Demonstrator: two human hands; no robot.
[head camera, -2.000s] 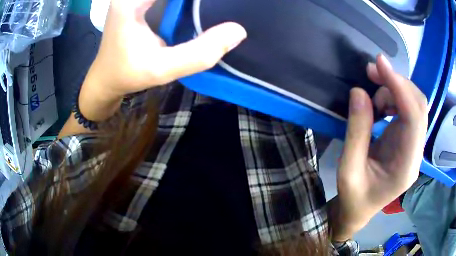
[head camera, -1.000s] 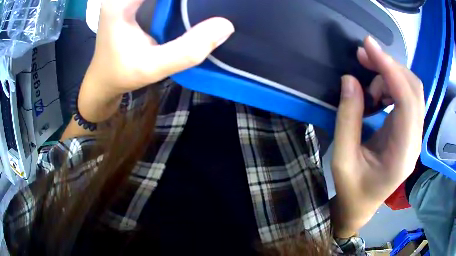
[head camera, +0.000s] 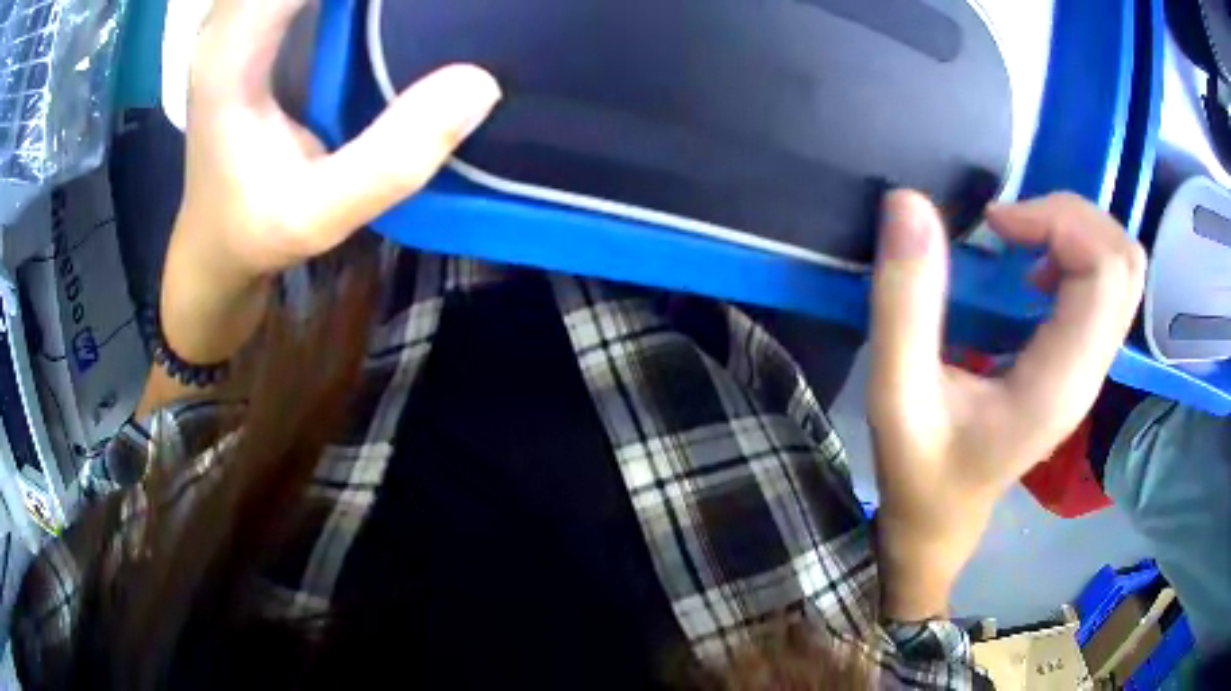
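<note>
The dark oval base (head camera: 702, 101) with a pale rim lies in a blue tray (head camera: 581, 236) at the top centre. A black strip (head camera: 898, 20) lies along its far edge; a faint darker band runs near its close edge. My left hand (head camera: 270, 176) is at the base's left end, thumb flat on its surface, other fingers partly cut off by the top edge. My right hand (head camera: 979, 351) is at the near right corner, thumb tip on the base and fingers bent at its right end. Whether a strip end lies under these fingers cannot be told.
Another blue tray (head camera: 1181, 378) at the right holds a grey oval base (head camera: 1195, 270) with dark strips. Clear crinkled plastic (head camera: 54, 95) and a white lettered box (head camera: 81, 297) are at the left. A red stool (head camera: 1071, 473) and another person's grey-green clothing (head camera: 1174, 466) are lower right.
The base, tray and both hands have shifted left in the view. My right fingers have moved from over the base to its right end and are spread wider from the thumb.
</note>
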